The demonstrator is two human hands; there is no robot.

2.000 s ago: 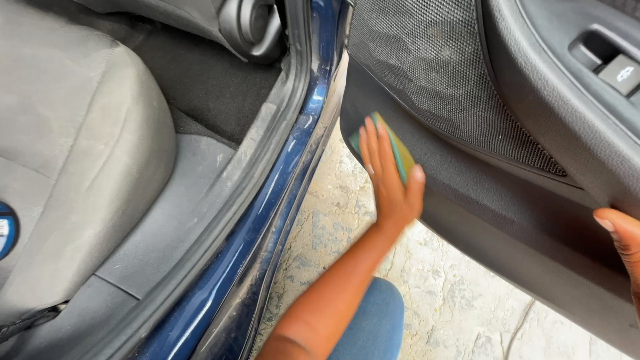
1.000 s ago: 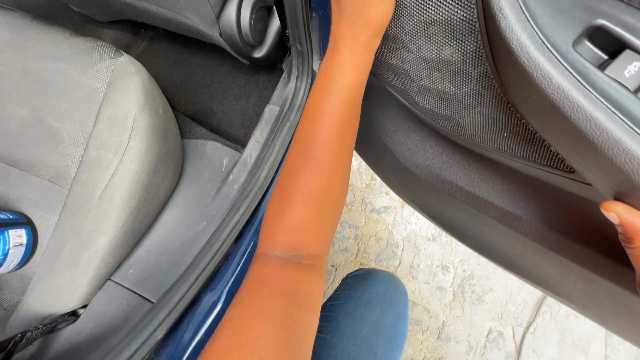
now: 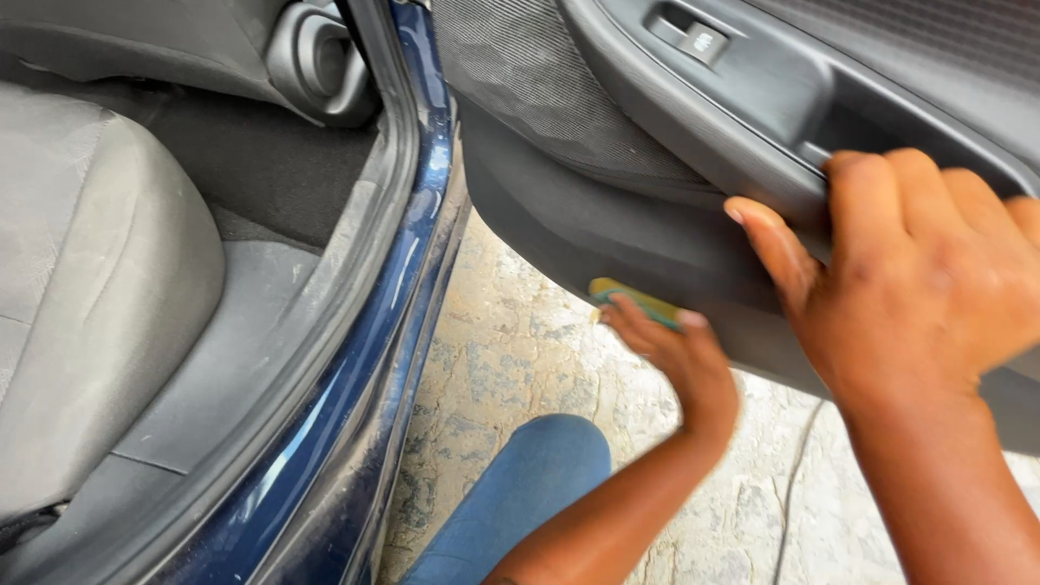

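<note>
A yellow and green sponge is in my left hand, pressed to the lower edge of the dark plastic car door panel. The hand is slightly blurred. Further right, my right hand grips the door's armrest at the pull recess, its thumb on the near side and its fingers over the top. A window switch sits in the armrest ahead of that hand. The ribbed speaker grille lies at the front of the panel.
On the left are a grey fabric car seat, the black floor carpet and the blue door sill with its rubber seal. My knee in blue jeans is above the worn stone paving, where a thin cable runs.
My left hand has come back from the top of the view to the panel's lower edge with the sponge. More of my right hand now shows on the armrest. The view has shifted.
</note>
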